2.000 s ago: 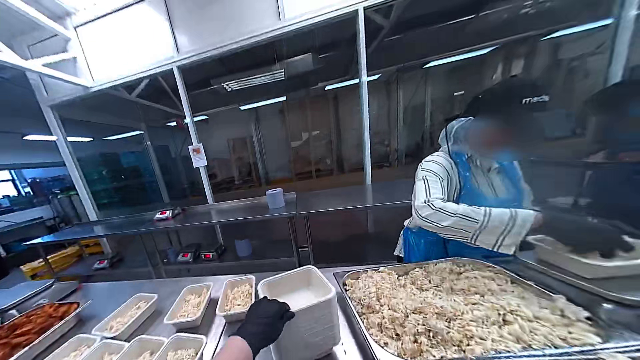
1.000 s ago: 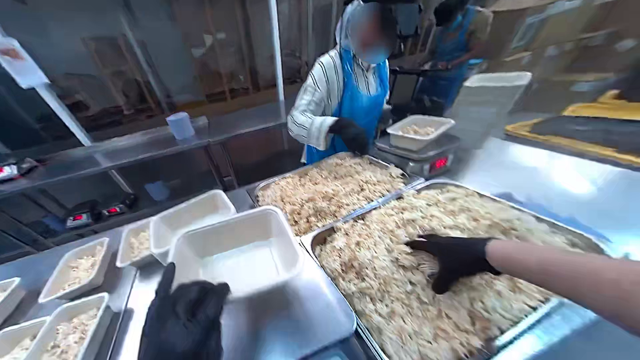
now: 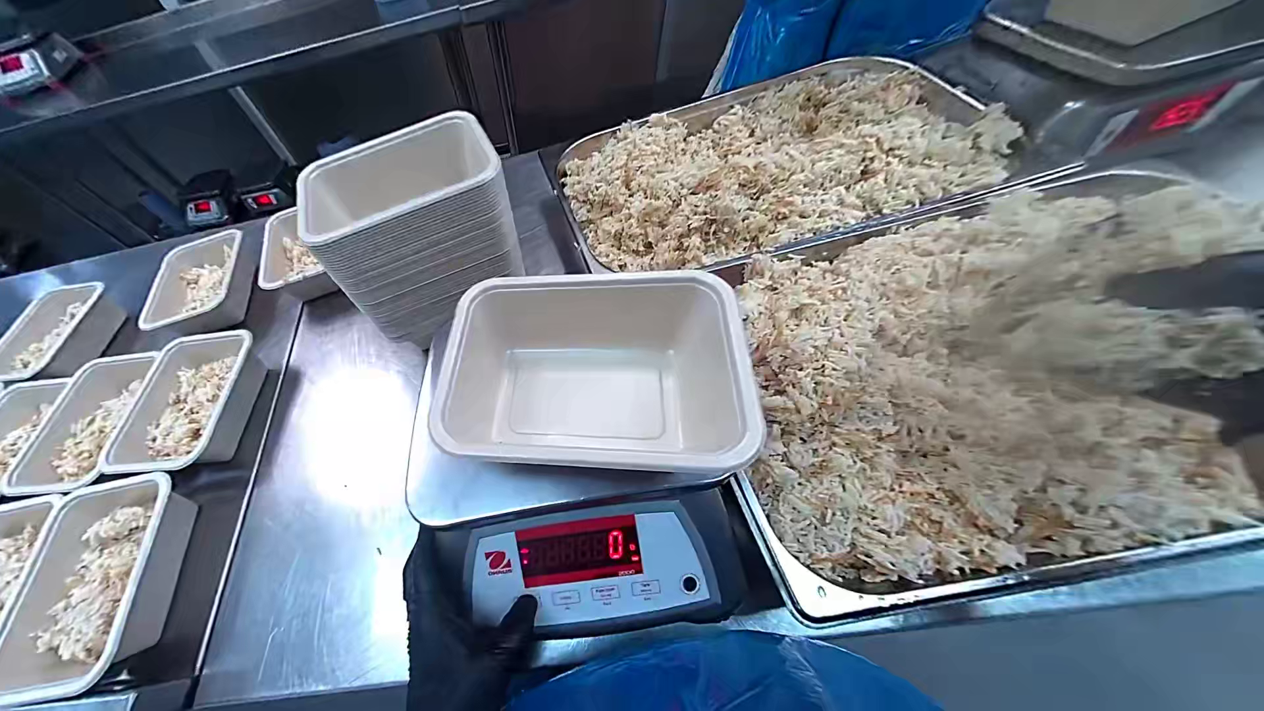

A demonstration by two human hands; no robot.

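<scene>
An empty off-white fibre tray (image 3: 592,380) sits on the steel platform of an Ohaus bench scale (image 3: 607,563), whose red display reads 0. My left hand (image 3: 469,622), in a black glove, is at the scale's lower left corner, its thumb against the front panel near the buttons. My right hand (image 3: 1185,326), black-gloved and blurred, is at the right edge over a large steel pan (image 3: 820,602) of shredded, pale cooked food (image 3: 908,444). Clumps of that food lie in and around its fingers.
A tall stack of fibre trays (image 3: 420,227) stands behind the scale. Several part-filled trays (image 3: 183,400) cover the left side. A second steel pan (image 3: 583,153) of the same food lies behind. Another scale's red display (image 3: 1180,114) glows at the upper right. Someone's blue apron (image 3: 790,39) shows behind.
My right hand was spread on the food in the pan; now it is among lifted, blurred clumps. My left hand has come to the scale's front. The view has tilted down.
</scene>
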